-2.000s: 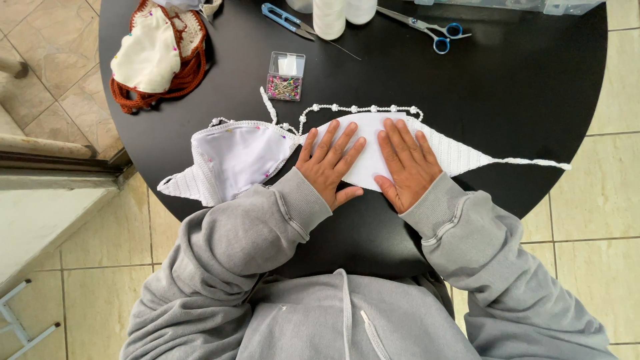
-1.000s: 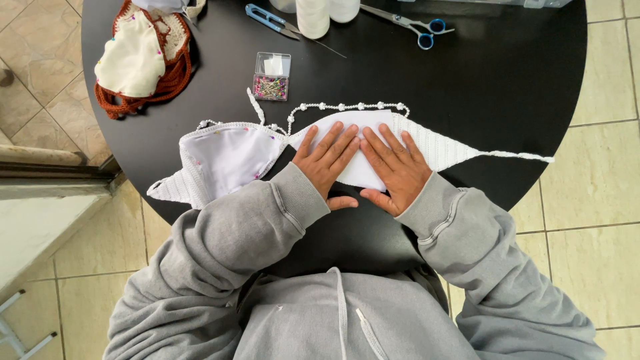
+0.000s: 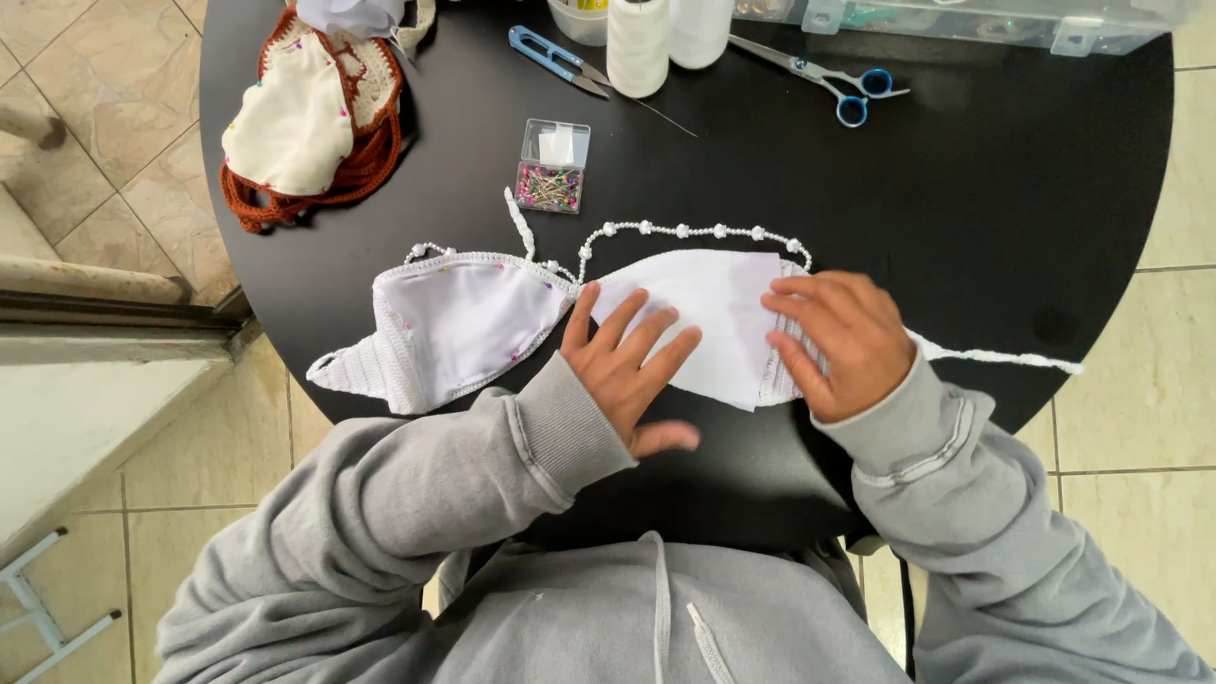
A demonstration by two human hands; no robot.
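Note:
A white crocheted bikini top lies across the table. Its left cup (image 3: 465, 328) has a white fabric lining fastened with colored pins. Over the right cup lies a white fabric piece (image 3: 727, 332), its straight right edge beside the crocheted rows. My left hand (image 3: 632, 366) is spread over the left part of that fabric, fingers apart. My right hand (image 3: 841, 342) is at the fabric's right edge with curled fingers; whether it pinches the edge cannot be told. A beaded strap (image 3: 703, 230) curves above the cup, and a braided white cord (image 3: 1007, 358) extends right, partly behind my right hand.
On the round black table (image 3: 997, 190), a box of ball-head pins (image 3: 549, 188) stands open above the top. Farther back are blue thread snips (image 3: 556, 59), a white thread spool (image 3: 637, 47), scissors (image 3: 817, 74), a clear plastic case (image 3: 950, 28) and a brown-edged crocheted piece (image 3: 290, 123).
My right hand has moved right, off the middle of the white fabric to its right edge, and its fingers have curled. My left hand remains over the fabric's left part, its fingers more widely spread.

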